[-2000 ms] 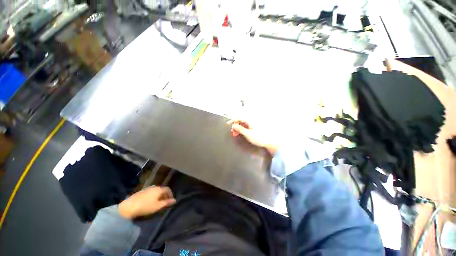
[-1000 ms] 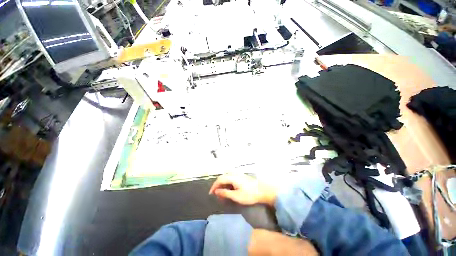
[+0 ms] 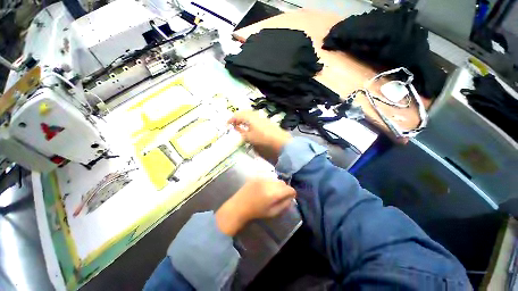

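The sewing template [image 3: 136, 221], white with green and yellow borders, lies on the metal table. Its yellow clamp plate [image 3: 162, 165] has windows and thin slots. A reddish and grey arc shows at its left. My right hand [image 3: 260, 135] is at the template's right side, fingertips bent down at the clamp plate's edge; whether they grip anything is unclear. My left hand [image 3: 258, 203] is curled over the table's front edge; its fingertips are hidden. The white machine head [image 3: 54, 128] with a red logo stands at the left, beside the arc.
A black panel stack [image 3: 272, 54] with dangling straps lies right of the template. A second black stack [image 3: 377, 34] lies on the brown board [image 3: 318, 85]. A pale cord loop [image 3: 417, 105] is beside them. A metal rail [image 3: 136, 71] runs behind the template.
The view has swung right. My right hand has moved from the template's front edge to its right side. My left hand has come up beside it. The clamp plate now shows clearly.
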